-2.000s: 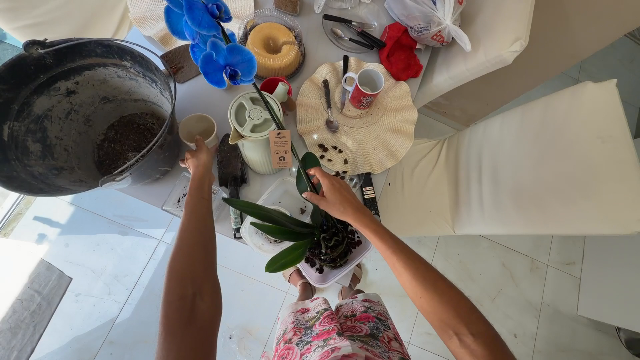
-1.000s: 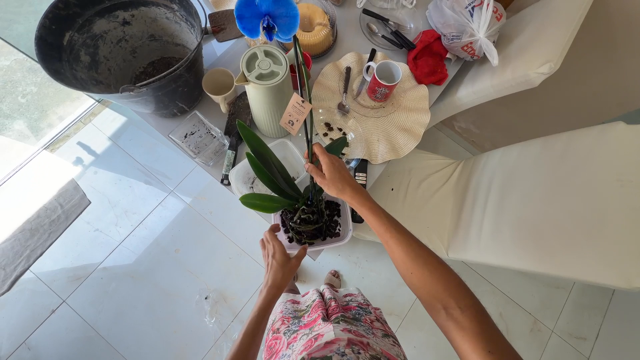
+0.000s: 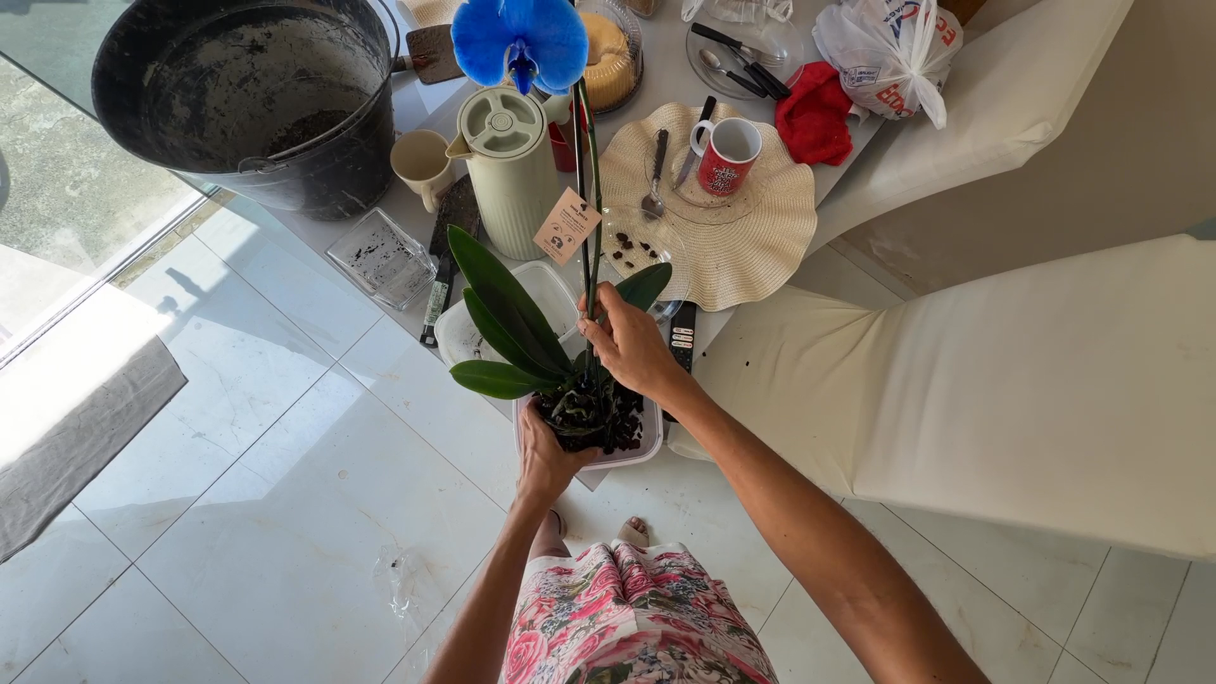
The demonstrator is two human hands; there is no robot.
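Note:
A blue-flowered orchid (image 3: 513, 328) stands with its roots and dark bark chips (image 3: 622, 423) over a white plastic container (image 3: 651, 446) at the table's near corner. My right hand (image 3: 629, 344) pinches the orchid's stems low down, just above the leaves. Cupped round the left side of the root clump is my left hand (image 3: 551, 456), its fingertips partly hidden among roots and bark. A paper tag (image 3: 567, 226) hangs at the stems. Behind the leaves lies another translucent container (image 3: 541, 285).
A black bucket (image 3: 342, 171) with soil stands at the left, near a beige cup (image 3: 423, 161) and a thermal jug (image 3: 518, 180). A red mug (image 3: 729, 157) rests over a woven placemat (image 3: 779, 228). Covered chairs (image 3: 1026, 380) flank the table's right side.
My left hand has gone from the beige cup at the bucket to the orchid's root clump, letting the cup go. My right hand stays at the stems. The view has shifted.

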